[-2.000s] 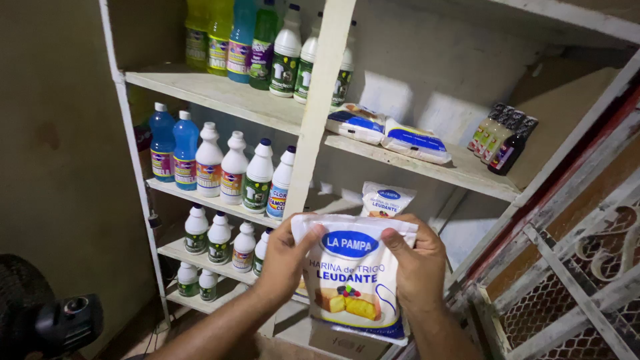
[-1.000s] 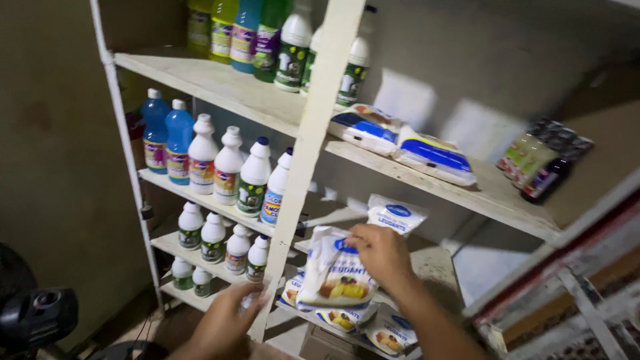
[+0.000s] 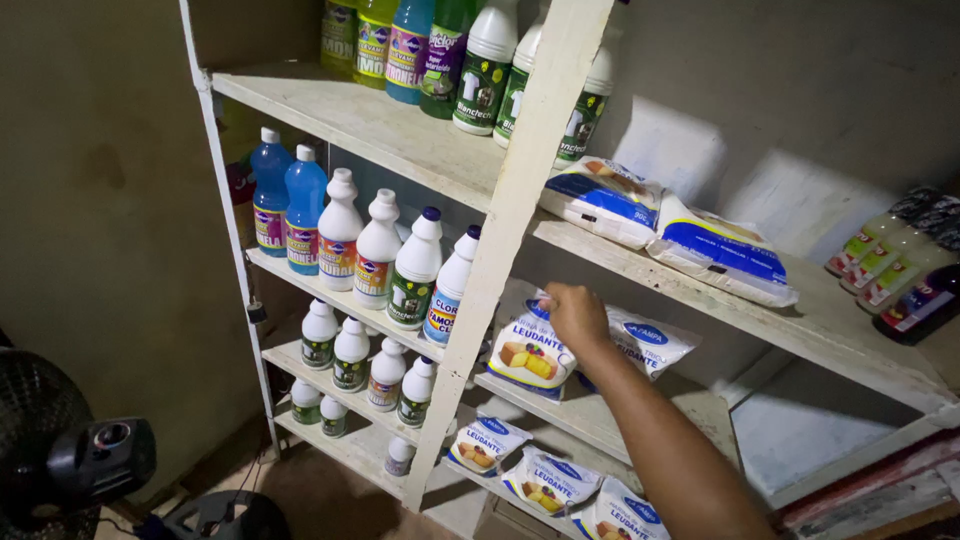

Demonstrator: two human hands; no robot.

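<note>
My right hand [image 3: 576,315] grips the top edge of a flour bag [image 3: 531,349], which stands upright on the right-hand middle shelf [image 3: 600,427], close to the white shelf post [image 3: 517,195]. Another flour bag [image 3: 649,341] of the same kind stands just to its right, partly behind my wrist. On the shelf below, several like bags [image 3: 551,480] stand in a row. Two flour bags [image 3: 720,251] lie flat on the shelf above. My left hand is out of view.
Left of the post, shelves hold blue bottles [image 3: 304,210], white bleach bottles [image 3: 416,270] and smaller bottles [image 3: 351,356]. Small sauce-like bottles [image 3: 919,300] stand at the far right. A black fan [image 3: 97,457] is at the lower left, a metal shelf leg [image 3: 225,187] behind it.
Two seconds ago both hands held the flour bag in front of the shelves; now it stands on the shelf beside the other, with only my right hand on it. My left hand has left the view.
</note>
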